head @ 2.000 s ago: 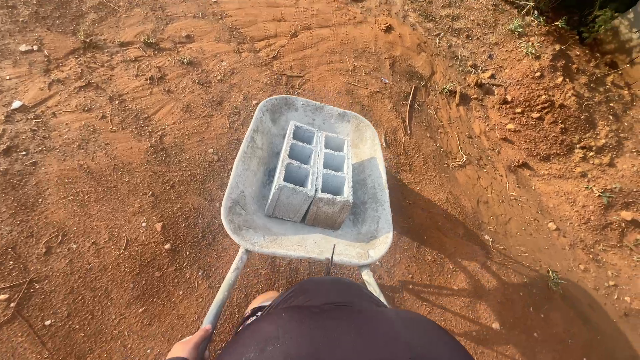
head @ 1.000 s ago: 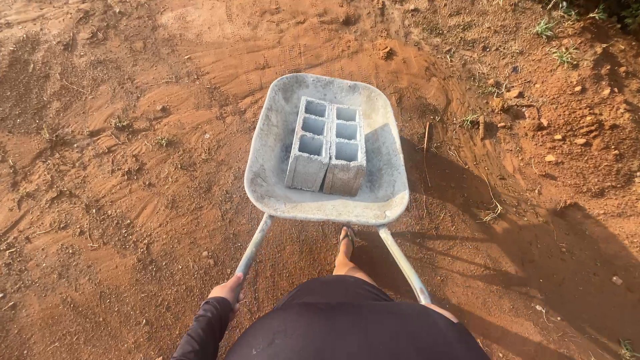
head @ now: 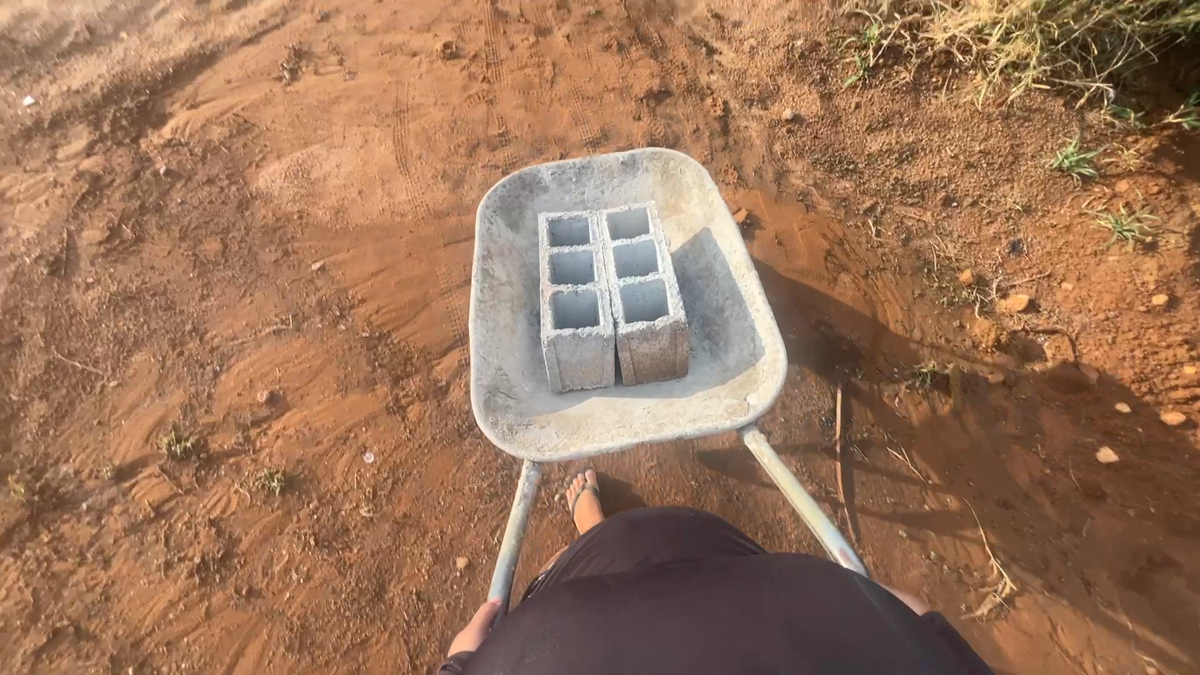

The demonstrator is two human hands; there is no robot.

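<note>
Two grey hollow concrete blocks (head: 614,295) stand side by side, cavities up, in the pale, crusted tray of a wheelbarrow (head: 506,412). At the bottom of the view, my left hand (head: 476,626) grips the left handle (head: 515,534), its fingers partly hidden by my dark shirt. The right handle (head: 806,506) runs down behind the shirt. Only a sliver of my right hand (head: 902,598) shows beside that handle's lower end, so its fingers and grip are hidden.
Reddish bare soil (head: 234,375) with faint tyre tracks lies ahead and to the left. Dry grass (head: 1050,42) grows at the upper right, above small stones (head: 1014,303). A thin stick (head: 841,450) lies right of the wheelbarrow. My sandalled foot (head: 585,497) is behind the tray.
The wheelbarrow with its two blocks has moved forward over the soil, and grass has come into view at the upper right. The blocks remain side by side in the tray.
</note>
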